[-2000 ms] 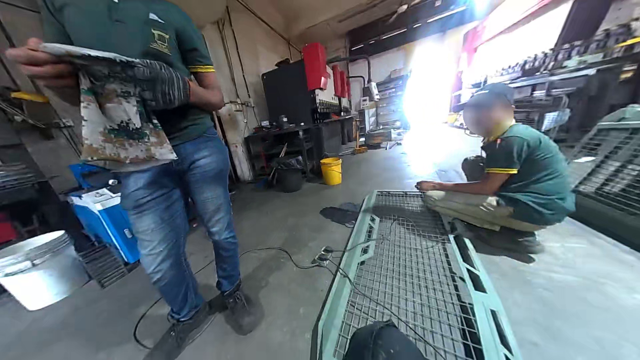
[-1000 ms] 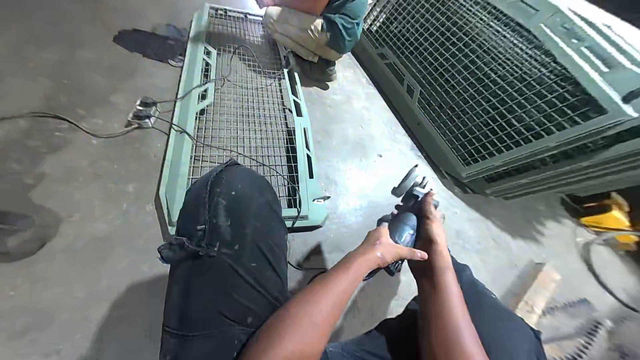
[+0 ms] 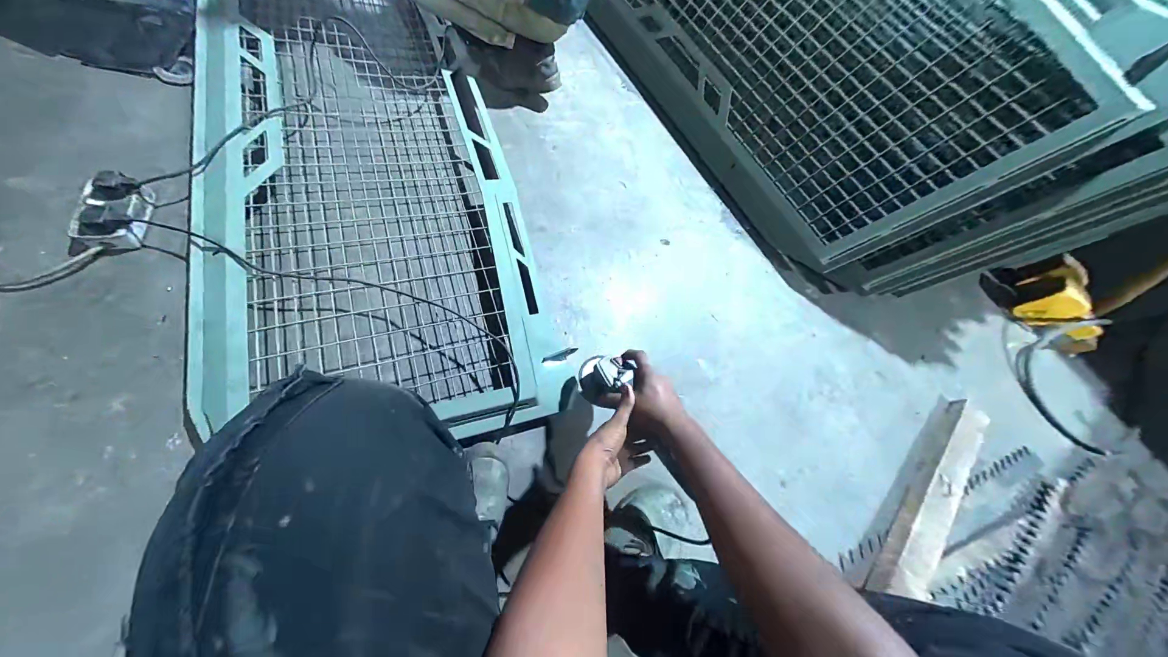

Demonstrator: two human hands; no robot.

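Observation:
My right hand (image 3: 652,397) grips an angle grinder (image 3: 613,372) near its head, low over the floor. The grinder's round disc is close to the near right corner of a green metal frame with wire mesh (image 3: 365,219); whether they touch cannot be told. My left hand (image 3: 613,447) is at the grinder's body from the left, its thumb and fingers partly spread. Most of the grinder body is hidden by my hands and forearms. A black cable (image 3: 392,290) runs across the mesh.
A power socket box (image 3: 109,214) lies left of the frame. More green mesh frames (image 3: 876,119) are stacked at upper right. A yellow tool (image 3: 1063,301), a wooden block (image 3: 935,497) and perforated metal (image 3: 1086,557) lie at right. A co-worker's shoe (image 3: 511,68) is beyond the frame.
The grinder, held up between my hands one second ago, is now lower and nearer the frame's corner. The view has swung down from the room to the floor.

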